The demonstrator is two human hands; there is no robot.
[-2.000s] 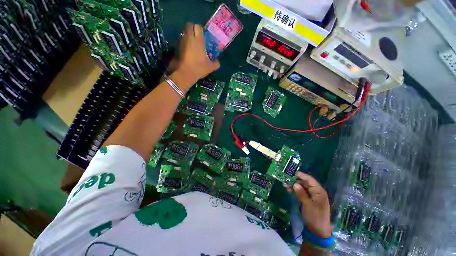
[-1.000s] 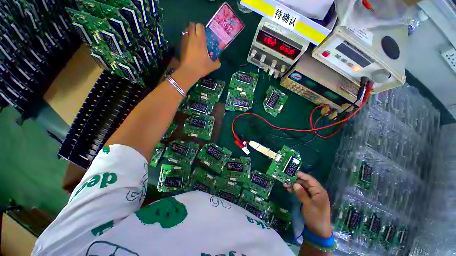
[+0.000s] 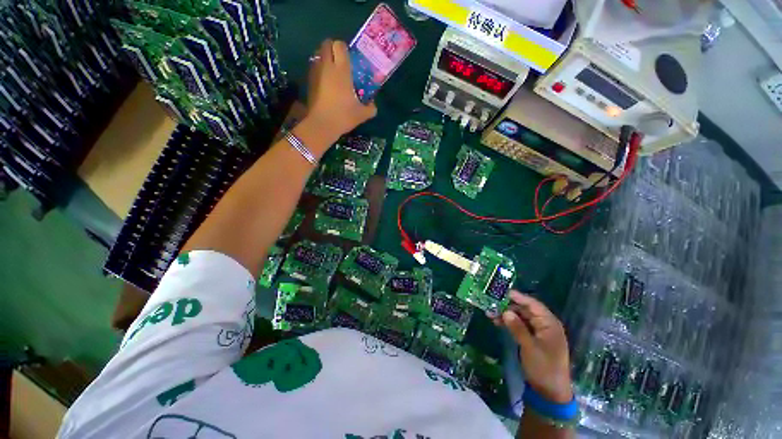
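Note:
My left hand (image 3: 336, 90) reaches to the back of the mat and holds the near left edge of a smartphone (image 3: 382, 51) with a lit pink and blue screen. My right hand (image 3: 536, 339) pinches the lower right edge of a green circuit board (image 3: 489, 280) with a dark, pale-edged display. A white connector strip (image 3: 450, 255) meets the board's left side, with a red test lead (image 3: 410, 246) near its other end. Fingers hide part of the phone's and board's edges.
Several loose boards (image 3: 340, 216) lie in front and left. A power supply (image 3: 474, 75) with red digits and stacked instruments (image 3: 600, 94) stand at back right. Clear blister trays (image 3: 686, 257) are at right. Slotted racks (image 3: 163, 206) and upright boards (image 3: 197, 69) are at left.
Both hands stay almost in place, with the same hold on the phone and board. The view has shifted slightly.

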